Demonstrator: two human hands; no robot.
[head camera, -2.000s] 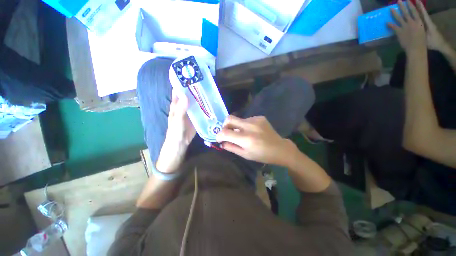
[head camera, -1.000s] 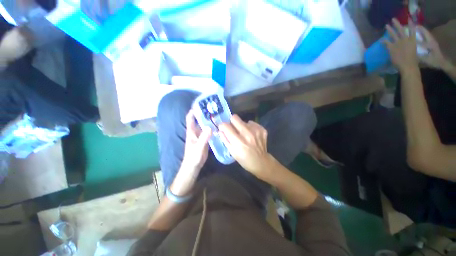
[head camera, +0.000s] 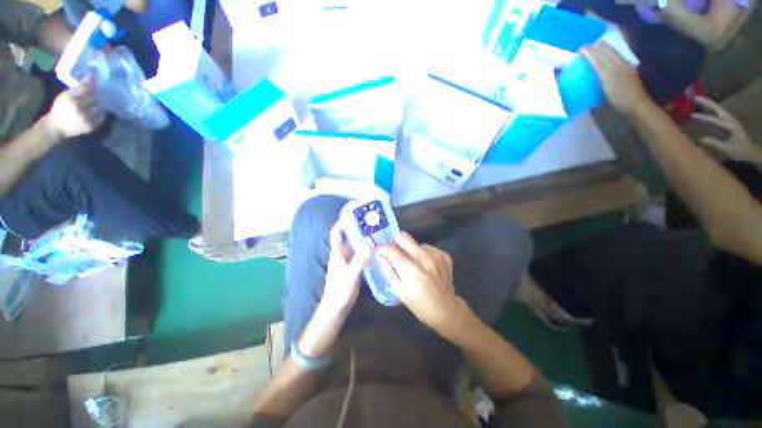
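A white oval housing half (head camera: 387, 288) is held over my lap, tilted. A black square fan (head camera: 373, 218) with a pale round centre sits at its far end. My left hand (head camera: 341, 272) grips the shell's left side, thumb on top. My right hand (head camera: 420, 277) lies over the shell's right side and middle, its fingertips inside below the fan. A bit of red wire shows near these fingertips. Whether they pinch the wire or anything else cannot be made out. The middle of the shell is hidden by my fingers.
Open white-and-blue cartons (head camera: 447, 159) stand on the white-covered table (head camera: 259, 201) ahead. At the right a person's hand (head camera: 617, 77) touches a blue box. At the left another person holds a white-and-blue item and clear film (head camera: 129, 84). A wooden board (head camera: 184, 389) lies at lower left.
The fan and shell sit lower in the picture as the view has tilted up. My right hand has moved from the shell's near end to its middle. The right neighbour's hand now reaches to a box.
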